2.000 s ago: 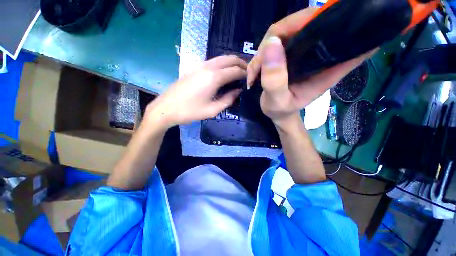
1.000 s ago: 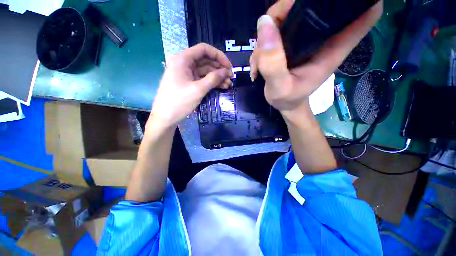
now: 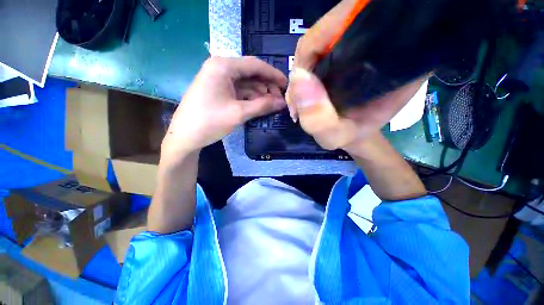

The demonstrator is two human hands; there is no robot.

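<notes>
The black rear housing [image 3: 286, 143] lies on silvery bubble wrap [image 3: 226, 36], with brass rings along its near edge. My right hand [image 3: 334, 113] is bare and closed around a black and orange tool [image 3: 393, 53], which is large, blurred and close to the camera above the housing. My left hand [image 3: 221, 104] is bare, over the housing's left part, fingers curled and thumb near the fingertips. Its fingertips are close beside my right fingertips. Whether it pinches a small part is hidden. The hands and tool cover the housing's middle and right side.
A black tub [image 3: 95, 21] stands on the green bench [image 3: 161, 53] at upper left. Open cardboard boxes [image 3: 89, 131] sit below the bench's edge. At right are a mesh dish [image 3: 468, 116], a small blue-white tube [image 3: 432, 116], a white sheet [image 3: 408, 113] and cables [image 3: 462, 164].
My left fingertips have come closer to my right fingertips. The tool in my right hand now shows more of its orange edge. The camera view has shifted slightly.
</notes>
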